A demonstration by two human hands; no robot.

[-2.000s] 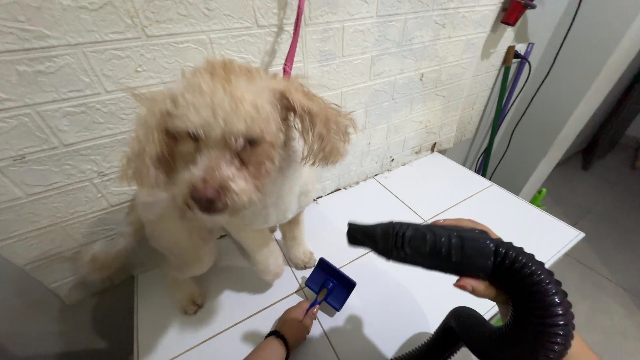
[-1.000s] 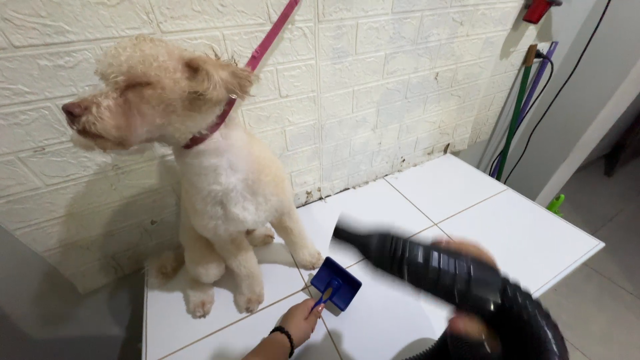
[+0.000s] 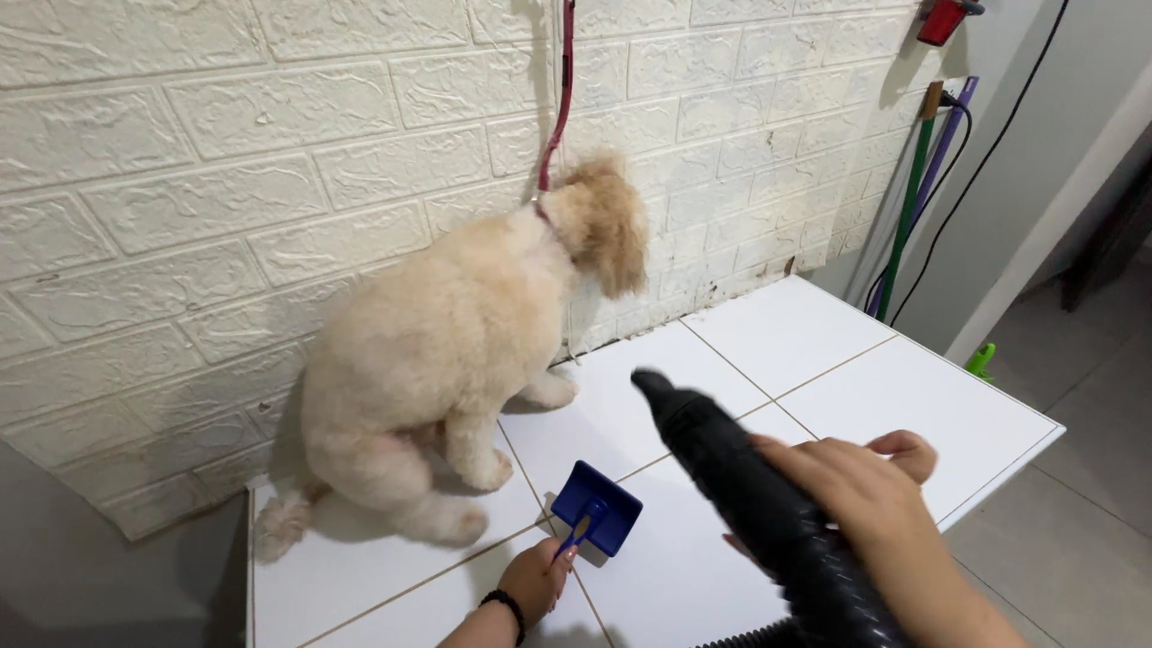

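A cream, curly-haired dog [image 3: 441, 333] sits on the white tiled table [image 3: 837, 369], its back toward me and its head turned right to the wall. Its collar is tied to a pink-red leash [image 3: 560, 108] that runs upward. Low in the centre, my left hand [image 3: 538, 576], with a dark beaded bracelet, grips the handle of a blue slicker brush [image 3: 598, 508], its flat back up, just right of the dog's hind paw. My right hand [image 3: 850, 481] is wrapped around a black dryer hose [image 3: 747, 486], whose narrow nozzle points up and left toward the dog without touching it.
A white brick-patterned wall [image 3: 234, 171] borders the table's back. Green [image 3: 909, 207] and purple [image 3: 940, 153] poles lean at the right corner beside a hanging black cable [image 3: 985, 171]. A red object [image 3: 943, 22] hangs above them. Grey floor tiles [image 3: 1053, 513] lie beyond the table's right edge.
The dog has turned from facing left to facing right, its back now toward me. The hose nozzle has swung to point more upward. My left hand still holds the brush.
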